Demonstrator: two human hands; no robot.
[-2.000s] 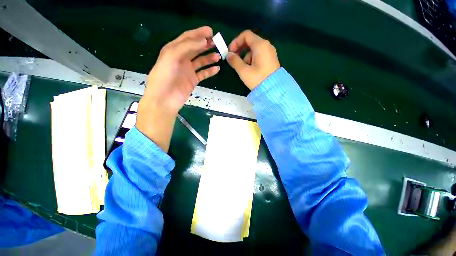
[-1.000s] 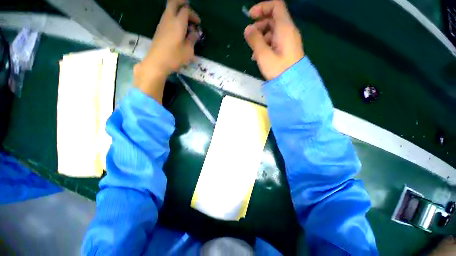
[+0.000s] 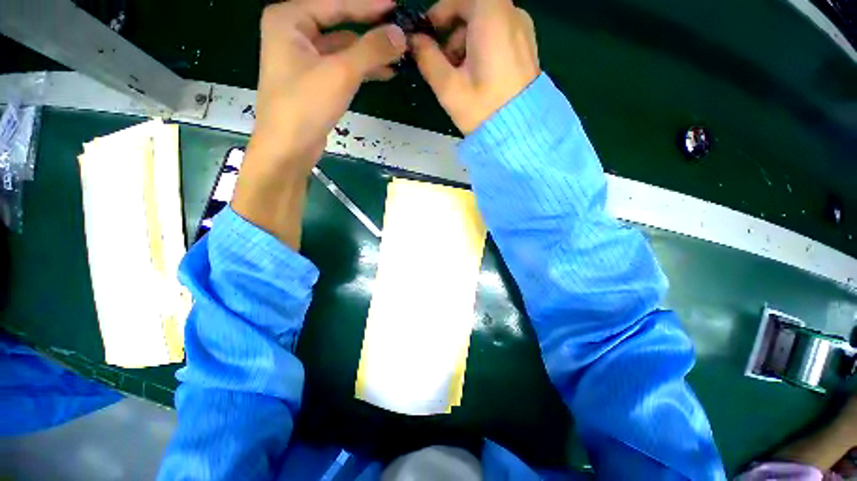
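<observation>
My left hand [image 3: 315, 80] and my right hand [image 3: 484, 56] meet at the top edge of the view, over the dark conveyor belt. A small black unit [image 3: 410, 23] sits between their fingertips; the fingers partly cover it. My left fingers and thumb grip its left side, my right thumb and fingers touch its right side. Whether my right fingertips also hold a tiny piece cannot be told. A white sheet stack with yellow edges [image 3: 423, 301] lies on the green bench between my forearms.
A second sheet stack [image 3: 132, 249] lies left, beside a smartphone [image 3: 219, 193] partly behind my left forearm. A thin pale stick [image 3: 346, 201] lies near the whitish rail [image 3: 658, 207]. Another dark unit [image 3: 695, 142] is on the belt. A spool in a metal holder [image 3: 806, 359] and a person's arm [image 3: 818, 442] are at right.
The white strip seen earlier between my hands is gone from view. My left hand took hold of a black unit, and both hands have come together on it.
</observation>
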